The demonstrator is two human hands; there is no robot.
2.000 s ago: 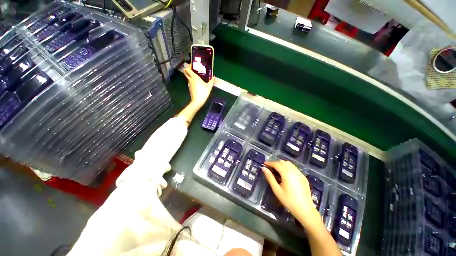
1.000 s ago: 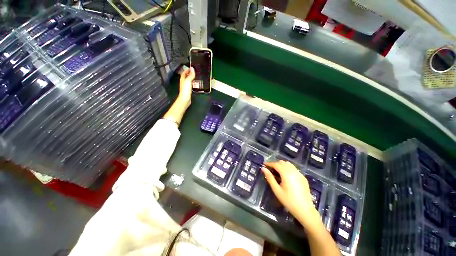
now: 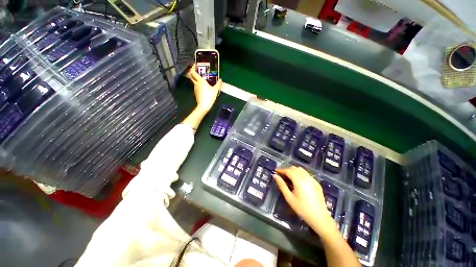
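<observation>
My left hand [image 3: 206,94] is at the lower part of an upright smartphone [image 3: 207,65] with a pale rim and a lit screen, by the metal post; whether it grips the phone or only touches it is unclear. My right hand [image 3: 302,195] is over the front row of a clear plastic tray [image 3: 250,136], thumb and forefinger together beside a dark phone [image 3: 259,180]. Whether something small is pinched there cannot be told. The tray holds several dark phones with white marks. A purple keypad phone [image 3: 222,121] lies outside the tray, on its left.
Tall stacks of filled clear trays stand at the left [image 3: 120,114] and right [image 3: 417,203]. A green conveyor surface [image 3: 323,107] curves behind the work tray. The metal post [image 3: 204,26] rises behind the smartphone. A red stool [image 3: 99,201] is below left.
My left hand has moved from the smartphone's left edge to across its lower part, and the screen picture has changed. My right hand has stayed in place.
</observation>
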